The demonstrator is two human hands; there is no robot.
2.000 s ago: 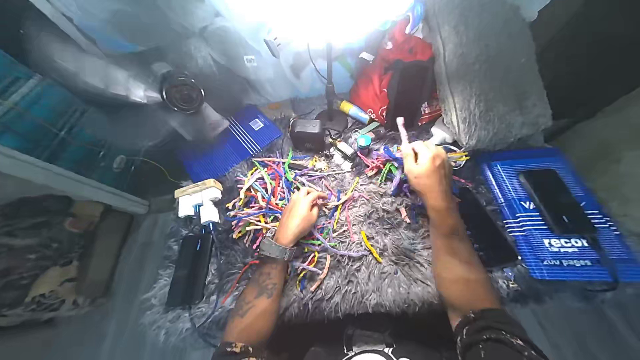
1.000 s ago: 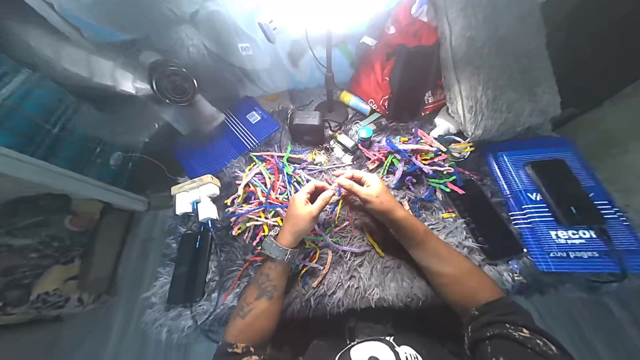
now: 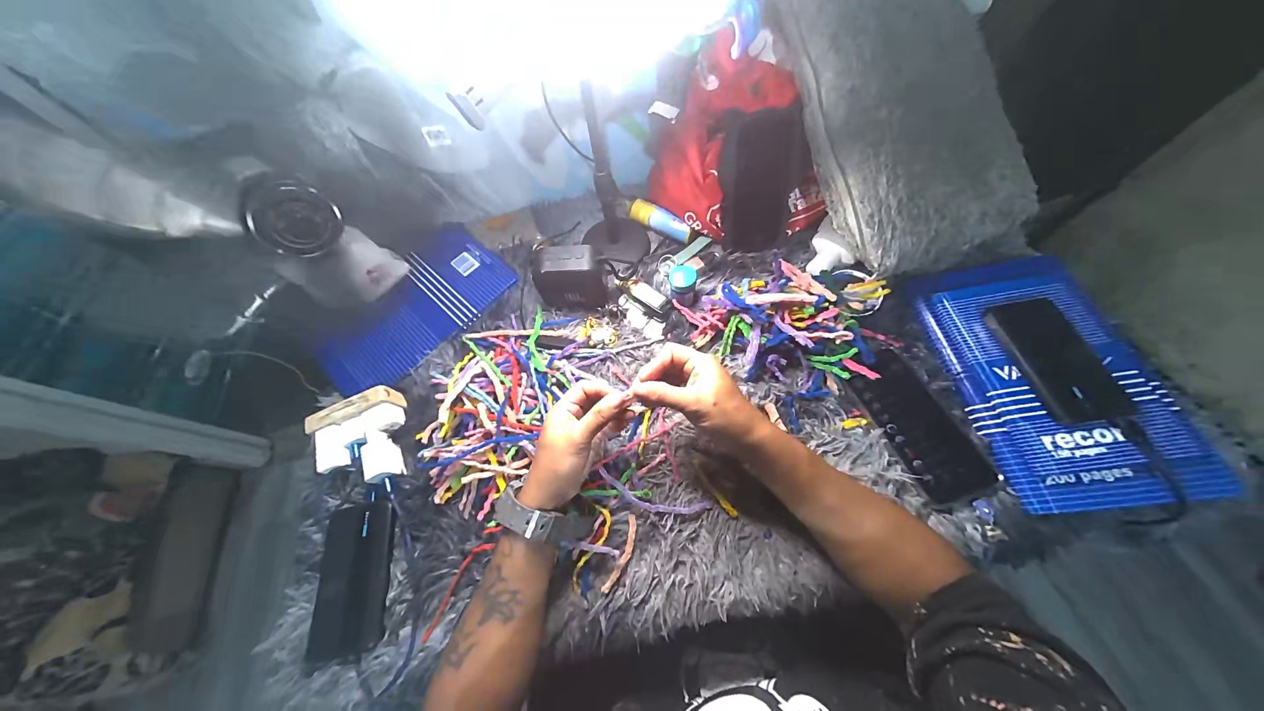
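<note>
My left hand (image 3: 573, 434), with a grey watch on its wrist, is pinched at the fingertips over a loose pile of colourful fuzzy strands (image 3: 484, 405). Fingertip to fingertip with it, my right hand (image 3: 696, 390) pinches too. A small pale piece seems to lie between the two sets of fingers; it is too small to name. Beyond my right hand sits a second heap of short colourful fuzzy pieces (image 3: 780, 316). Several loose strands, among them a purple one (image 3: 652, 502), lie on the grey shaggy cloth (image 3: 731, 563) below my hands.
A black speaker (image 3: 570, 276), a jar with a teal lid (image 3: 682, 280) and a lamp stand (image 3: 614, 237) are at the back. Right are a black tablet-like slab (image 3: 918, 434) and blue-wrapped books (image 3: 1027, 474) under a black phone-like device (image 3: 1057, 355). Left are a power bank (image 3: 351, 583) and white plugs (image 3: 360, 449).
My right hand has come down and left from above the right-hand heap, where it held a pale pink piece two seconds ago, to meet my left hand. The left hand has moved slightly rightward.
</note>
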